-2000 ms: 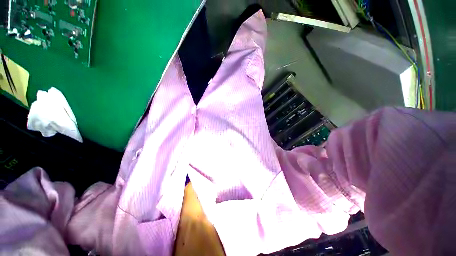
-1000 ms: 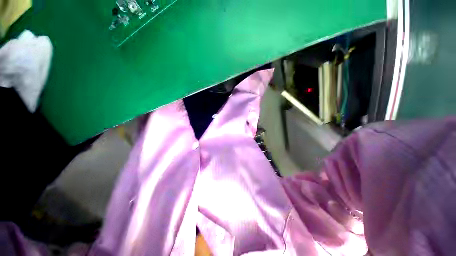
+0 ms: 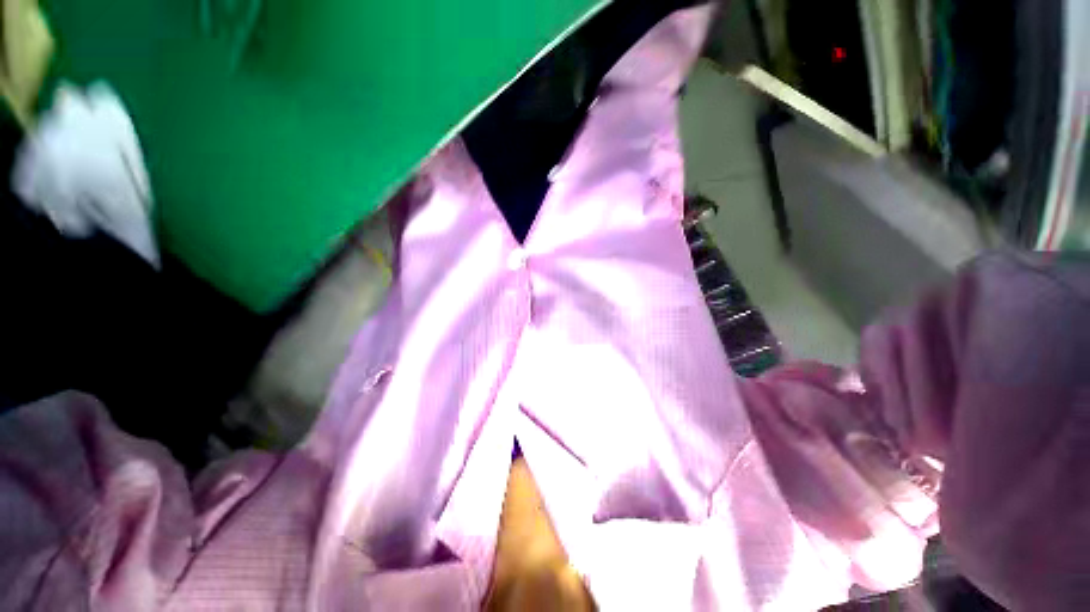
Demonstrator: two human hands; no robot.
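Neither of my hands is in the picture; only the pink sleeves of my smock [image 3: 598, 311] show at both sides. The left sleeve [image 3: 90, 514] is at the lower left and the right sleeve [image 3: 1016, 418] at the lower right. In front of me is the bright green mat [image 3: 299, 132]. A crumpled white cloth or glove [image 3: 86, 167] lies at its left edge, blurred. A piece of yellow paper [image 3: 24, 54] is cut off at the upper left corner.
Below the right of the mat stand a grey box or panel [image 3: 861, 215] and a dark rack with several slots [image 3: 732, 305]. A pale bar [image 3: 813, 108] and a small red light [image 3: 839, 53] show at the upper right. A metal-edged rail [image 3: 1067, 144] runs along the right rim.
The view has turned and shifted. The circuit board at the upper left has left the picture, and the mat covers less of the view than one second ago. The left sleeve shows more.
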